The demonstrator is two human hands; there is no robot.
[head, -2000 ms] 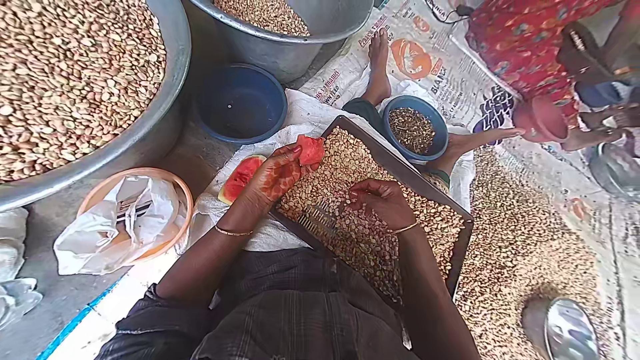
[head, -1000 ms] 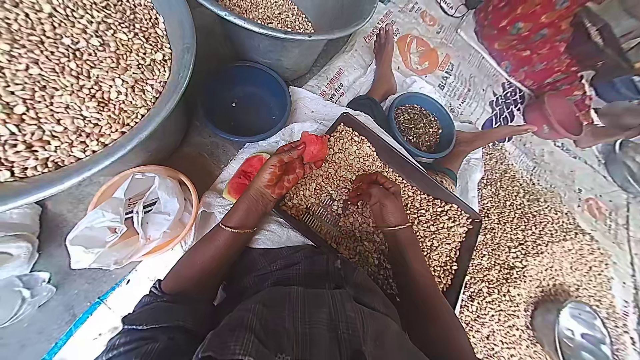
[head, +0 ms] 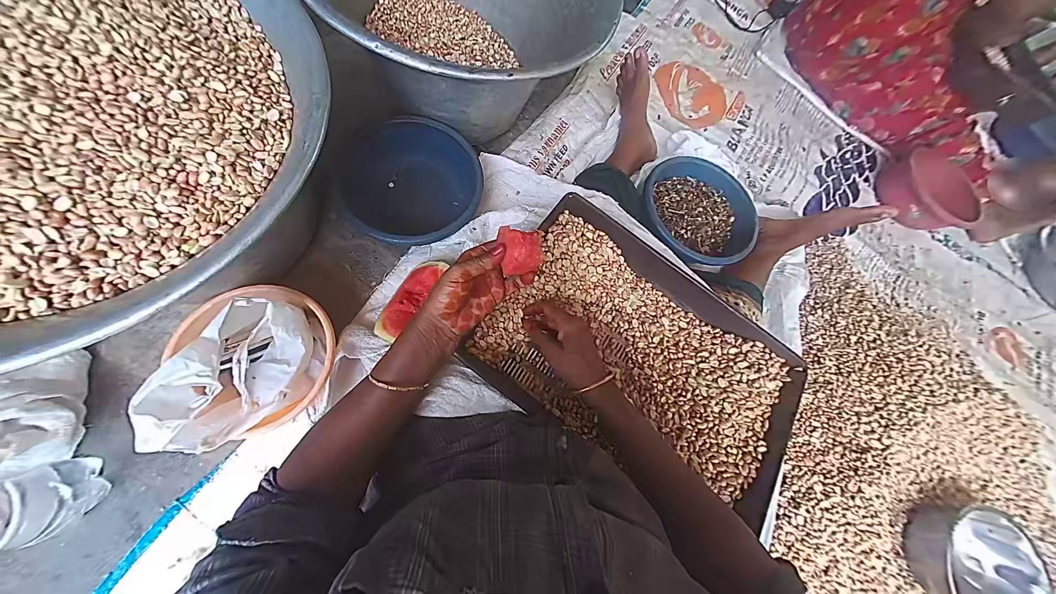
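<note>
My left hand (head: 469, 290) holds a red chunk of watermelon flesh (head: 520, 251) over the upper left corner of a dark rectangular tray (head: 660, 262). Beside that wrist, a cut watermelon piece with rind (head: 410, 299) lies on white sacking. Pale and reddish-brown split nuts or seeds (head: 701, 371) cover most of the tray, whose slotted bottom shows near its left side. Low over them is my right hand (head: 563, 338), fingers bent and thumb near the fingertips; whether something small is between them cannot be told.
Large metal tubs (head: 318, 165) (head: 487, 91) hold more of the nuts or seeds. Nearby are an empty-looking blue basin (head: 412, 180), a blue bowl of dark debris (head: 700, 210) and an orange basin with a plastic bag (head: 322, 330). Nuts spread over the right floor around a metal vessel (head: 994, 553). Another person sits upper right.
</note>
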